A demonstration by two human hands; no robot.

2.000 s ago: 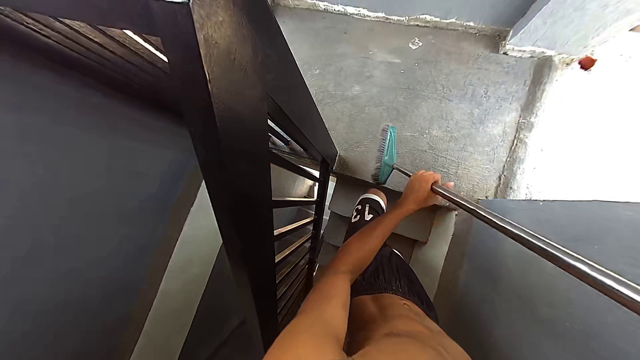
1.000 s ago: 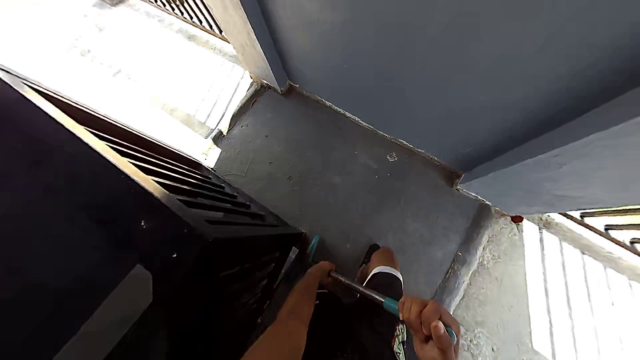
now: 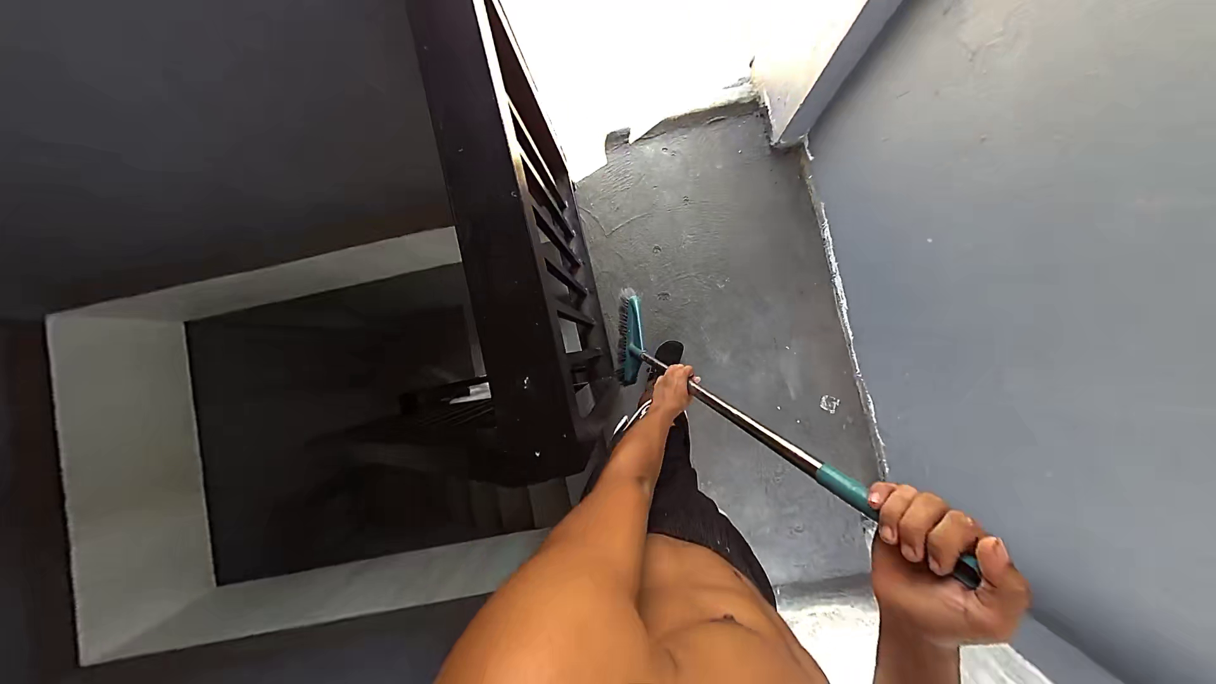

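Observation:
My left hand (image 3: 674,389) grips the dark metal pole of a long-handled brush (image 3: 760,429), low down near its head. The teal brush head (image 3: 634,339) has dark bristles facing the railing; it is beside the foot of the black railing (image 3: 532,285), just past my left hand. My right hand (image 3: 940,560) is closed around the teal grip at the pole's upper end, at the lower right. Whether the bristles touch the floor or the railing I cannot tell.
The grey concrete landing (image 3: 722,256) lies between the railing and a grey wall (image 3: 1026,285). A pillar (image 3: 807,71) stands at its far corner. Left of the railing is a deep stairwell opening with a pale ledge (image 3: 133,456). My foot in a dark shoe (image 3: 669,352) is close to the brush head.
The view has swung round strongly. Two seconds ago only my left hand showed on the pole, over the steps; my right hand showed on the handle one second ago and still holds it.

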